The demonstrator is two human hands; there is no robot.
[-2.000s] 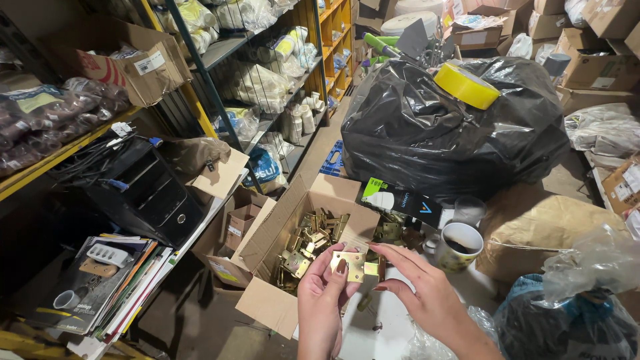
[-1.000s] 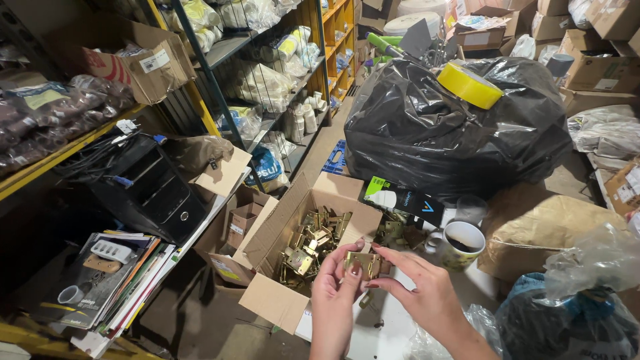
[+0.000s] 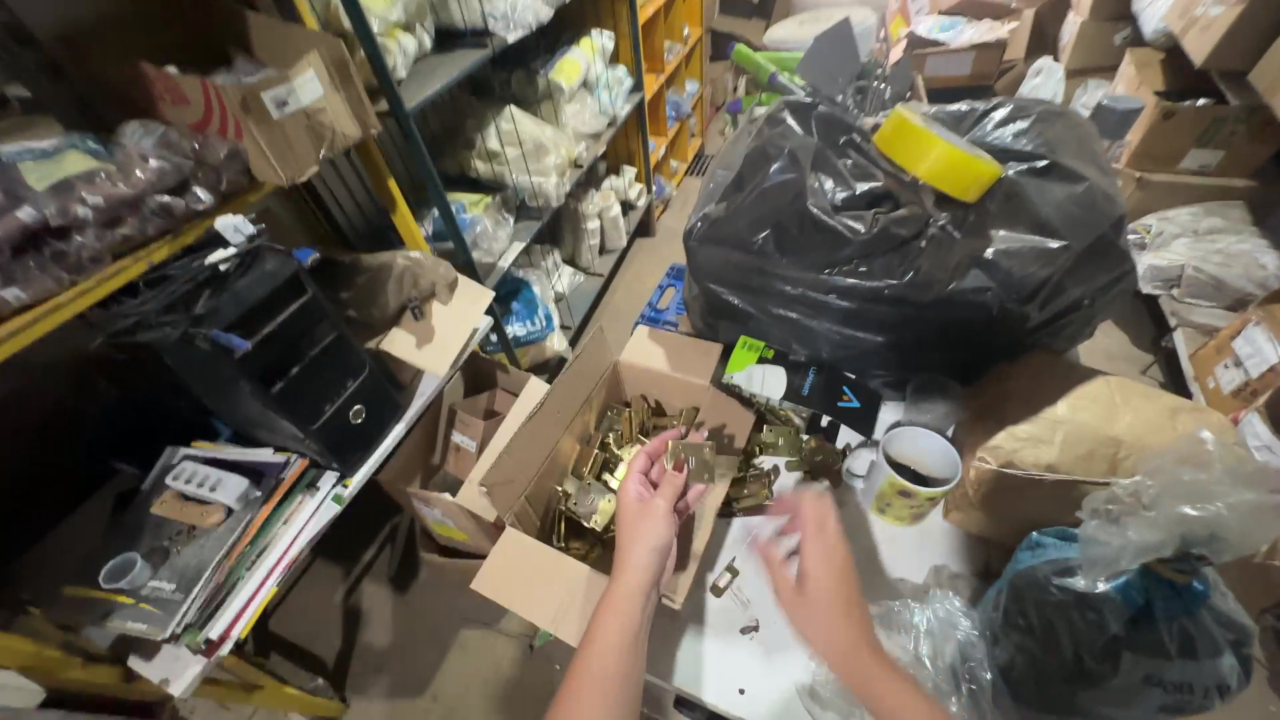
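Between the thumb and fingers of my left hand [image 3: 655, 500] is a brass-coloured metal plate [image 3: 692, 460] with small holes. The hand is in front of an open cardboard box [image 3: 545, 575] that holds many similar brass-coloured metal parts [image 3: 590, 500]. My right hand [image 3: 805, 560] is blurred, apart from the plate, over the white table; whether it holds anything is unclear. More metal parts [image 3: 780, 440] lie in a pile on the table right of the box. A small metal piece [image 3: 724, 578] lies alone on the white tabletop [image 3: 720, 640].
A mug of dark liquid [image 3: 912, 475] stands right of the pile, near a brown paper bag [image 3: 1080, 440]. Behind are a black plastic bag [image 3: 880, 270] and yellow tape roll [image 3: 937, 153]. Clear plastic [image 3: 925, 640] lies at the front right. A black computer tower [image 3: 310, 350] stands left.
My right hand has moved away from the metal plate, toward the right and nearer to me. Both hands were at the plate in the earlier frames; now only my left hand holds it.
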